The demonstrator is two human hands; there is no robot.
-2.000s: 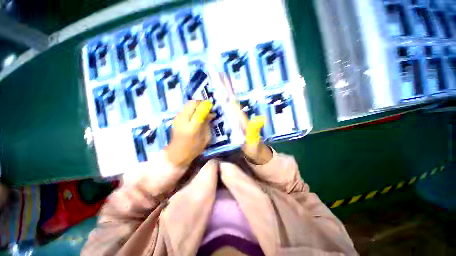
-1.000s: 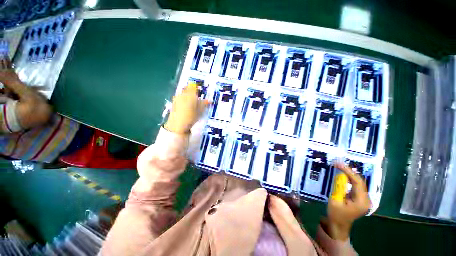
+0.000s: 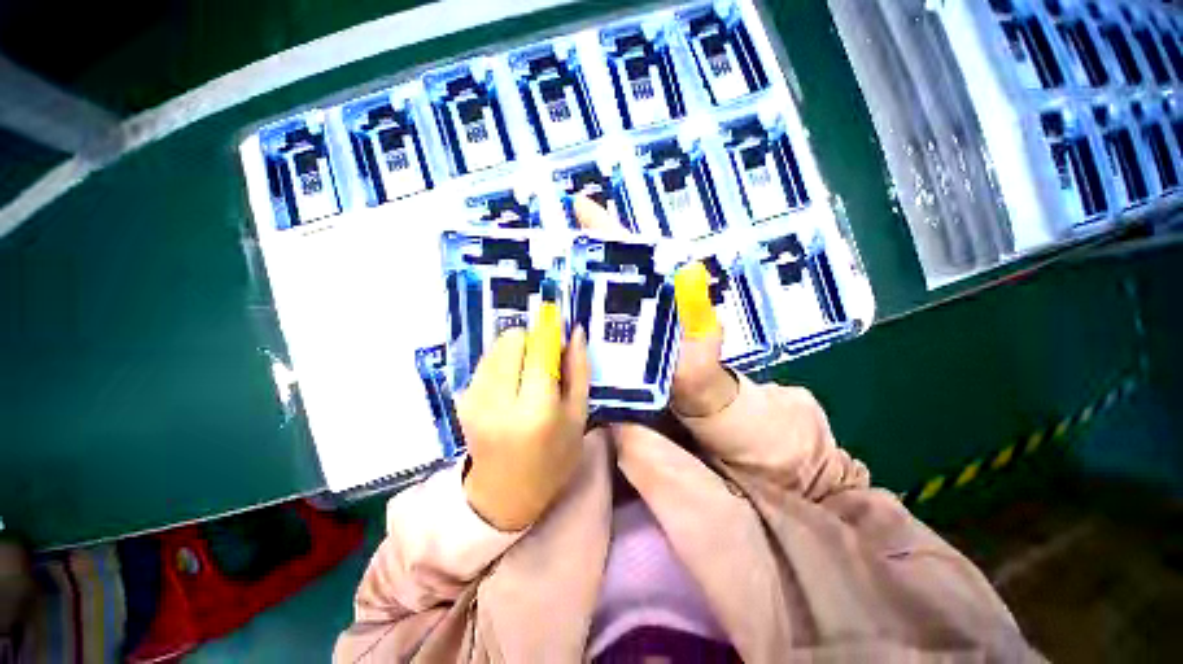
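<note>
A white pocketed tray (image 3: 344, 318) of blue-edged display modules with black patches lies in front of me. Its back row is full; the left parts of the middle and front rows show plain white. Two modules are held face up above the tray, side by side. My left hand (image 3: 525, 422), with yellow finger cots, holds the left module (image 3: 490, 292), its fingertips reaching near the other. My right hand (image 3: 703, 350), also with a yellow cot, holds the right module (image 3: 623, 318) by its right side, one finger behind its top edge. The modules hide several pockets.
A glossy ridged grey stack (image 3: 915, 169) and a filled module tray stack (image 3: 1005, 175) stand at the right on the green bench (image 3: 143, 337). A pale rail (image 3: 311, 84) runs along the back. Red stool parts (image 3: 247, 577), striped fabric (image 3: 81, 603) and yellow-black floor tape (image 3: 1005, 461) show below.
The view has turned, bringing the right stacks further in. My hands have come together from opposite sides of the tray and now hold two modules. Pockets at the tray's left now show white.
</note>
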